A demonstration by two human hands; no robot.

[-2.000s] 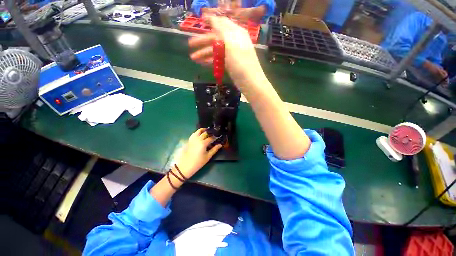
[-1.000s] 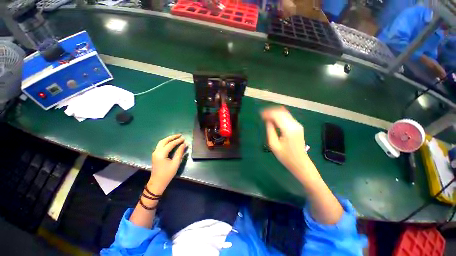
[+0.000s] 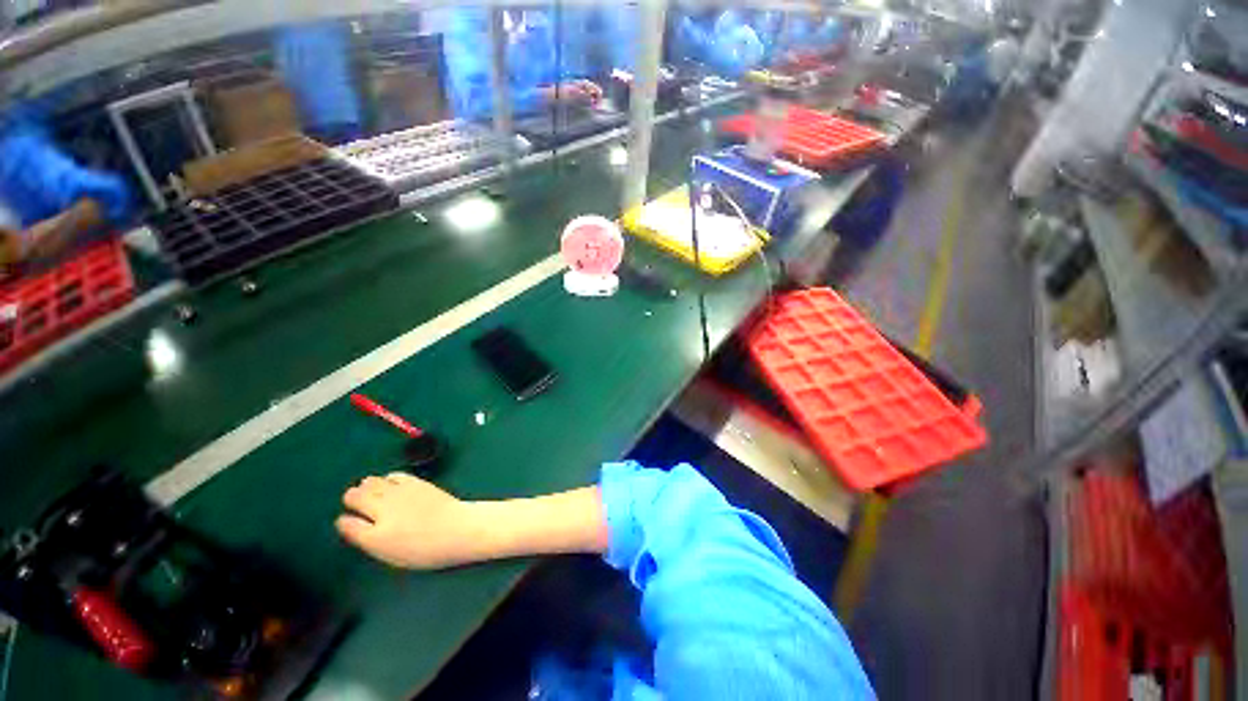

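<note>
The black press fixture (image 3: pixel 178 575) stands at the lower left, partly cut off by the picture's edge. Its red lever grip (image 3: pixel 112 627) points down over the base, with orange bits low down beside it. My right hand (image 3: pixel 404 520) is over the green bench, right of the press, back upward and fingers curled; whether anything is under the fingers is hidden. A small round black part (image 3: pixel 422 449) lies just beyond it, at the end of the red marker pen (image 3: pixel 385 414). My left hand is out of the picture.
A dark phone (image 3: pixel 515 363) lies beyond the pen. Farther off are a pink-faced fan (image 3: pixel 593 247), a yellow tray (image 3: pixel 701 240) and a blue box. A red gridded tray (image 3: pixel 862 390) sits beside the bench edge. A black gridded tray (image 3: pixel 281 215) is across the line.
The view has swung right, so the press now shows at the lower left. My left hand has left the picture. My right hand has come down low beside the round black part.
</note>
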